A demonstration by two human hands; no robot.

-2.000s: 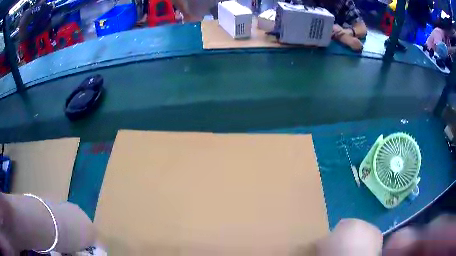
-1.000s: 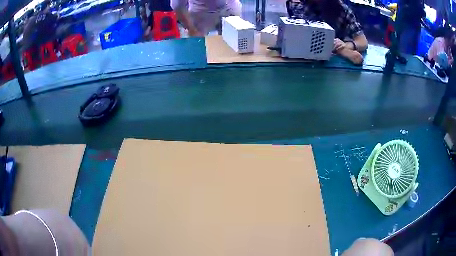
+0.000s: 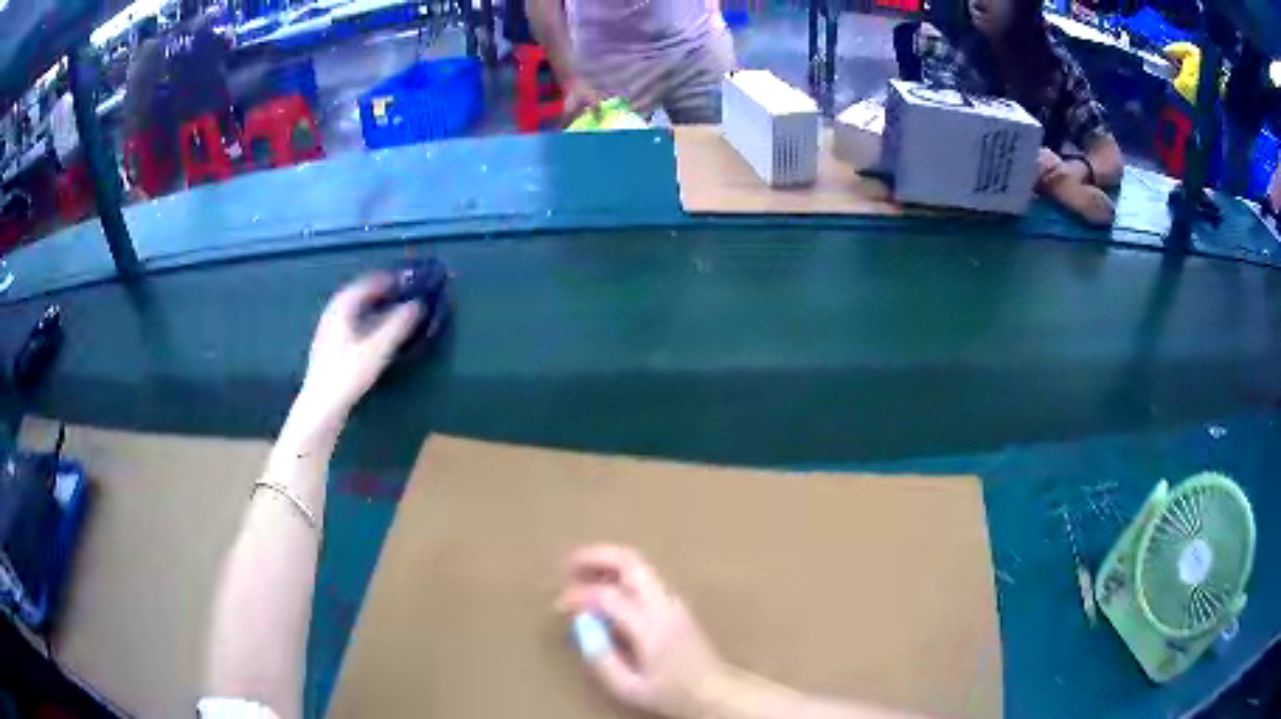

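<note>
The black folded headphones (image 3: 427, 298) lie on the dark green conveyor belt (image 3: 604, 337), left of centre, partly covered by my hand. My left hand (image 3: 360, 332) is stretched out over the belt with its fingers on the near side of the headphones; it is blurred. My right hand (image 3: 635, 632) is above the cardboard sheet (image 3: 787, 562) with fingers curled and nothing seen in it. A pale blue-white wrap is on its thumb.
A light green fan (image 3: 1191, 565) stands at the right, beside a thin pen-like tool (image 3: 1085, 587). A blue tray (image 3: 65, 520) lies at the left station. Another dark item (image 3: 40, 346) is on the belt's far left. Instruments (image 3: 962, 146) and two people are across the belt.
My left hand has reached forward from the lower left to the headphones, which sit further right in view. My right hand has come in over the cardboard. The view has shifted.
</note>
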